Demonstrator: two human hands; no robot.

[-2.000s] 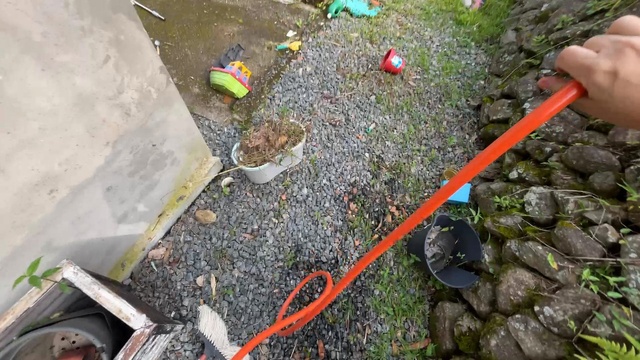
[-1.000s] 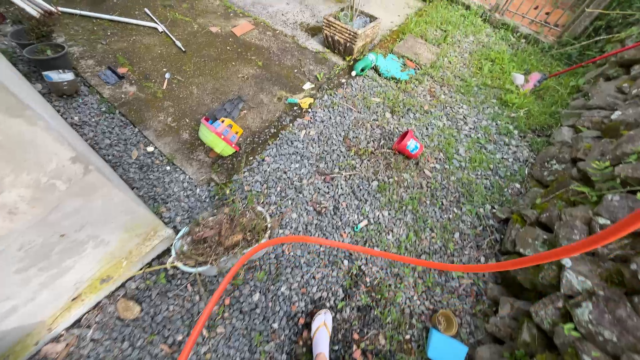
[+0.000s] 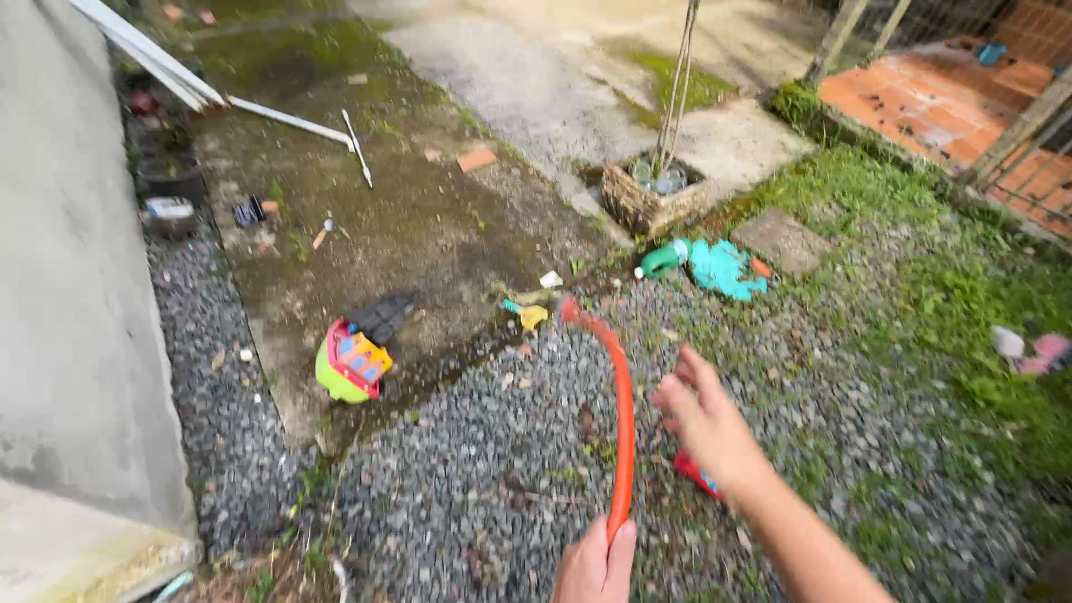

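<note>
An orange garden hose rises from my left hand at the lower middle, and its blurred reddish end curves up and to the left over the gravel. The fingers of my left hand are closed around the hose. My right hand is just right of the hose, its fingers spread and holding nothing. A red toy bucket lies on the gravel, partly hidden behind my right forearm. The rest of the hose below my left hand is out of view.
A grey wall borders the left side. On the concrete slab lie a green toy tub, white pipes and a brick piece. Beyond the gravel are a square planter, a green bottle and a turquoise item.
The view has swung up and left toward the slab. My left hand has come into view holding the hose near its end, and my right hand, which gripped the hose two seconds ago, is off it.
</note>
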